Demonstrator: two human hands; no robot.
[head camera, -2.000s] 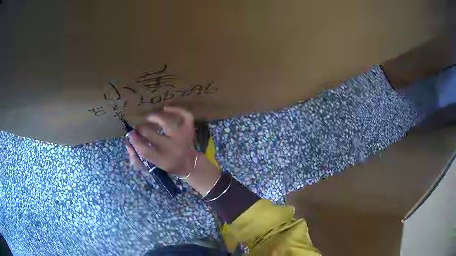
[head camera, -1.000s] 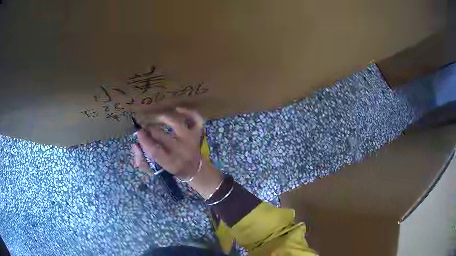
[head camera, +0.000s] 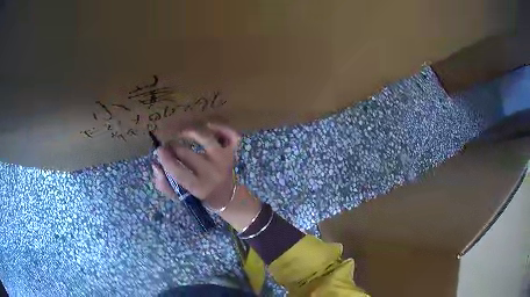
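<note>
A brown carton (head camera: 279, 64) fills the upper part of the head view. Black handwritten marking (head camera: 151, 96) is on its side, with two large characters above smaller lines. My right hand (head camera: 197, 162) grips a black marker pen (head camera: 197, 212) between thumb and fingers. The pen's dark tip is at the carton's lower edge, just below the last small characters; whether it touches is hard to tell. My right hand wears a ring and thin bracelets, with a dark cuff and yellow sleeve. My left hand is not in view.
Speckled grey floor (head camera: 348, 162) runs below the carton. Another brown carton surface (head camera: 401, 232) is at the lower right, with a curved edge beside a pale area. A blue-grey item (head camera: 514, 96) shows at the right edge. A dark rounded shape is at the bottom edge.
More small characters stand in the lower line of the marking. The marking has shifted left in view, while my right hand with the pen stays near the same spot.
</note>
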